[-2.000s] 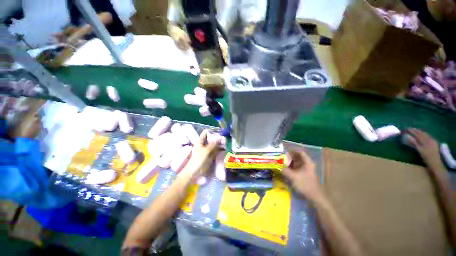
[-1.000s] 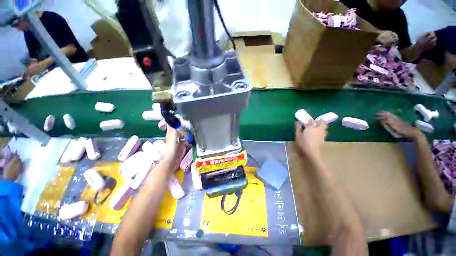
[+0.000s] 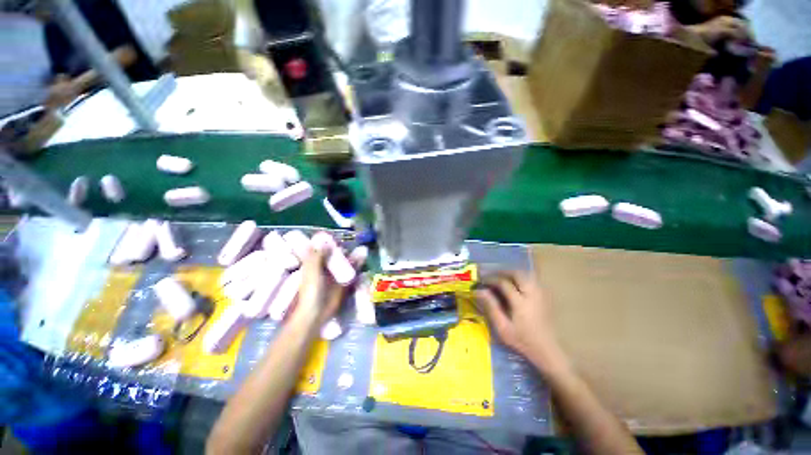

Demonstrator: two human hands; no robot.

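The press head (image 3: 436, 195) stands in the centre, with a yellow and red warning label (image 3: 425, 281) on its front and the dark press fixture (image 3: 416, 313) directly below. My left hand (image 3: 313, 289) is left of the press, its fingers around a pink housing (image 3: 338, 265) at the pile's edge. A pile of pink housings (image 3: 258, 280) lies left of that hand. My right hand (image 3: 520, 315) is just right of the fixture, fingers bent towards it; whether it holds anything is unclear. The fixture's inside is hidden.
A green conveyor belt (image 3: 525, 191) runs behind the bench, with pink housings (image 3: 584, 206) on it. A cardboard sheet (image 3: 658, 333) lies right of my right hand. An open carton (image 3: 614, 80) stands across the belt. Coworkers' arms show at the far side and both edges.
My right hand has come back from the belt to the press's right side. My left hand now shows a housing at its fingers. The grey-blue pad right of the fixture no longer shows. The camera view has shifted.
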